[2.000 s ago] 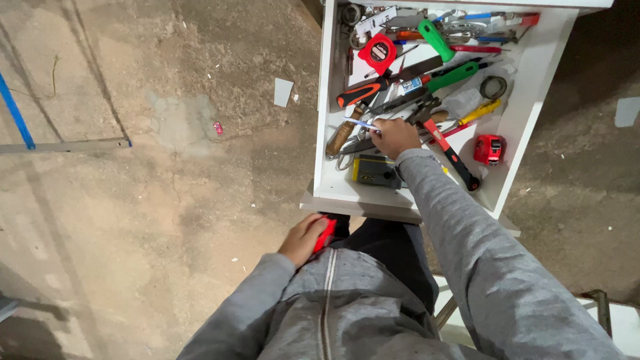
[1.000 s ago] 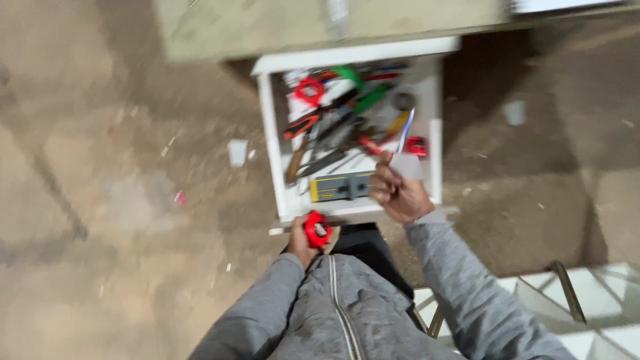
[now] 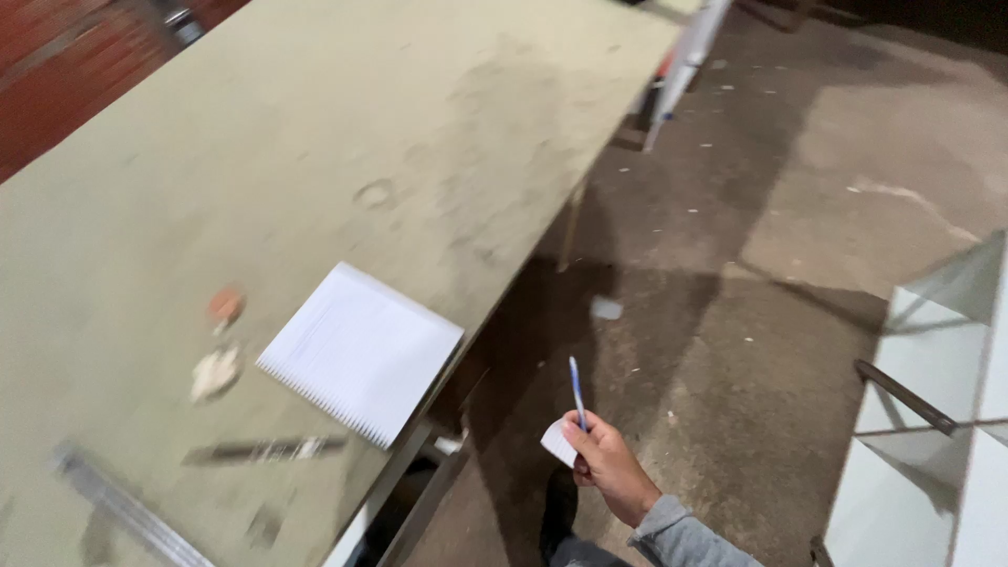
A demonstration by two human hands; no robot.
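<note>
My right hand is over the floor, right of the table, closed on a blue-and-white pen and a small piece of white paper. The pen points up and away from me. To the left of the hand, a spiral notebook lies open on a lined page at the edge of the pale green table. Below the notebook the drawer shows only in part, its contents mostly hidden. My left hand is out of the picture.
On the table lie a clear ruler-like strip, a dark narrow tool, a whitish lump and a round orange-brown piece, all blurred. White panelled furniture with dark metal handles stands at the right. Scraps are scattered over the floor.
The view has swung from the drawer to the table and floor. My right hand, earlier in the drawer, has come out with the pen. My left hand, earlier holding a red tape measure, has left the view.
</note>
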